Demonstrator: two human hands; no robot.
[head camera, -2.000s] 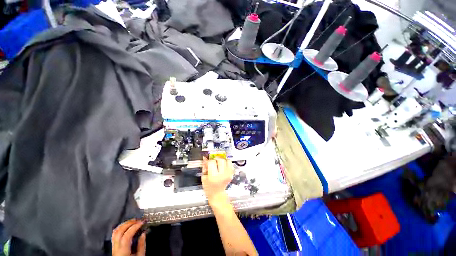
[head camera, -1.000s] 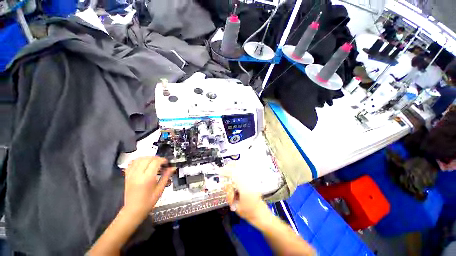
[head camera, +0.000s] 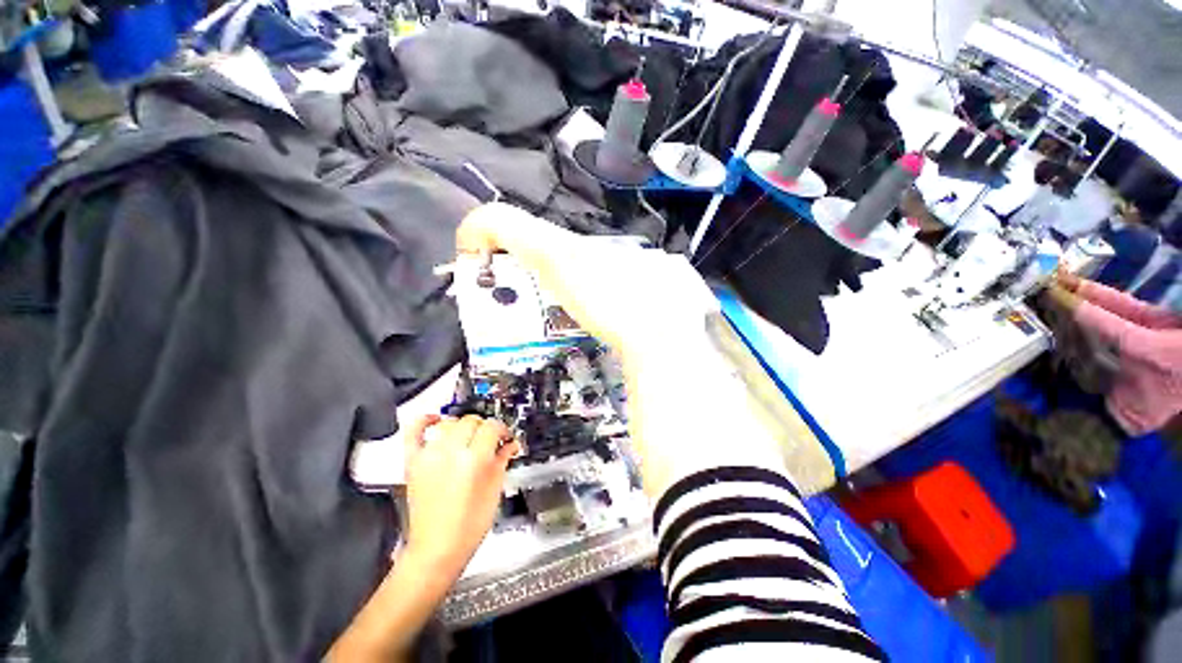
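The white overlock machine (head camera: 668, 279) stands in front of me, partly hidden by my right forearm. Its metal works (head camera: 551, 408) show below the blue stripe, and its lower front is open. My left hand (head camera: 456, 469) is at the left end of these works, fingers bent together near the needle area; whether it holds anything cannot be told. My right hand (head camera: 490, 233) reaches over the machine to the top left of the head, fingertips at a small part there. Any thread between the fingers is too small to see. The control panel is hidden behind my right arm.
Dark grey cloth (head camera: 195, 376) is heaped left and behind. Thread cones (head camera: 806, 140) stand on white discs behind the machine. A red bin (head camera: 953, 525) and blue plastic (head camera: 881, 589) are at the lower right. Another person's pink sleeve (head camera: 1128, 337) shows at the right edge.
My right hand has moved from the machine's lower front up to the head's top left. My left hand came up from the table edge and now sits at the left of the works.
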